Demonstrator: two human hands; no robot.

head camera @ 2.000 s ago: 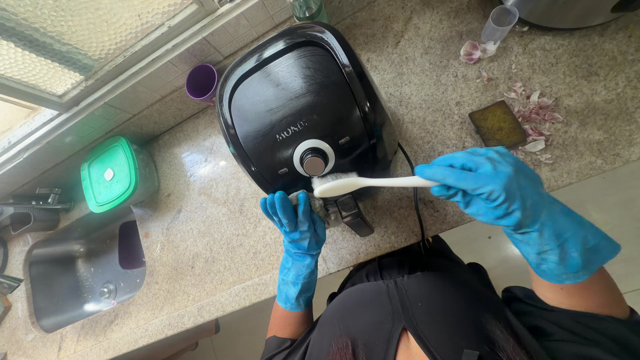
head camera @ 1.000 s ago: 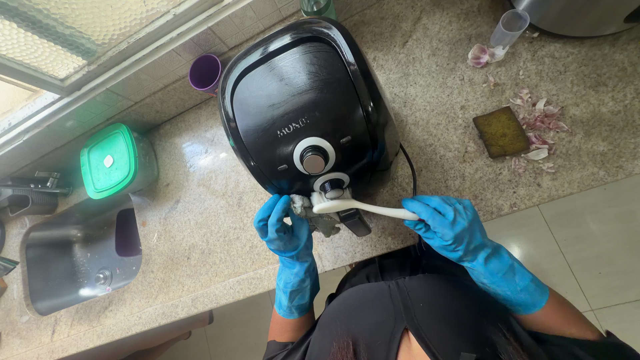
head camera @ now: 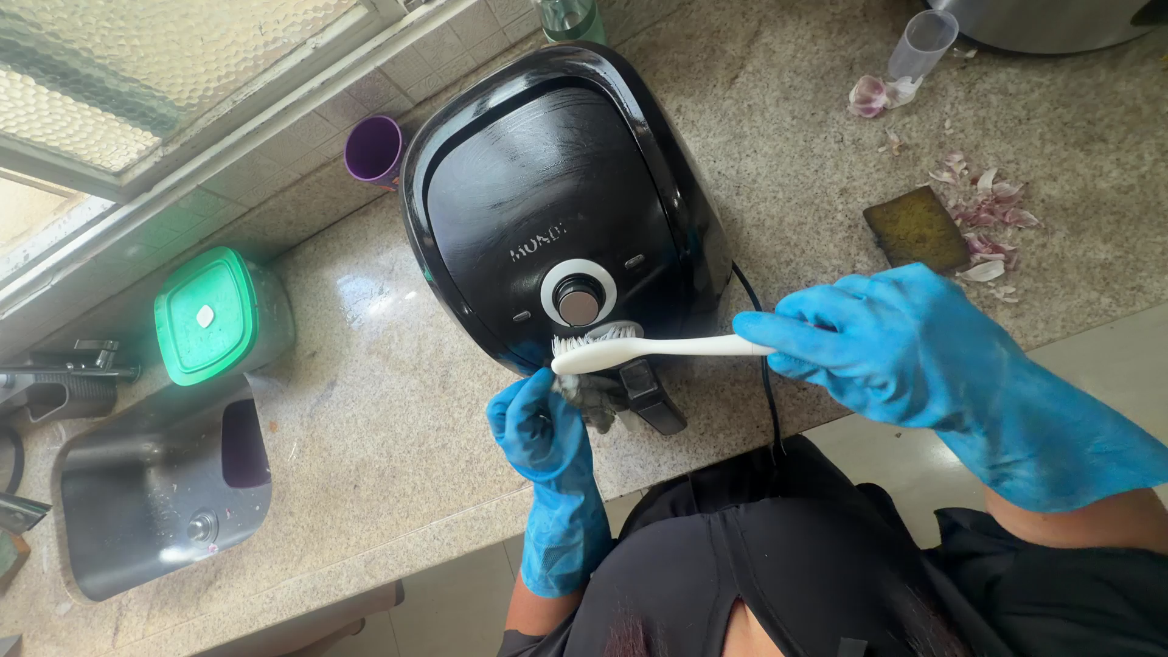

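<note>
A black air fryer [head camera: 557, 201] with two round knobs stands on the granite counter. My right hand [head camera: 876, 351], in a blue rubber glove, grips the handle of a white scrub brush [head camera: 620, 351]. The bristles point up toward the lower knob, close to the fryer's front; contact is not clear. My left hand [head camera: 538, 424], also gloved in blue, is closed on a wet greyish cloth [head camera: 593, 397] just below the brush head. Beside the cloth the fryer's black drawer handle [head camera: 652, 397] sticks out toward me.
To the left lie a steel sink [head camera: 137, 511], a container with a green lid [head camera: 205, 315] and a purple cup [head camera: 374, 151]. A dark sponge [head camera: 915, 228], garlic skins [head camera: 995, 205] and a clear plastic cup [head camera: 923, 44] are at the right. A black cord [head camera: 769, 392] hangs over the counter edge.
Since a second ago the brush head has moved left along the fryer's front, and its handle is more level. The right hand has risen nearer the counter. The left hand still holds the cloth.
</note>
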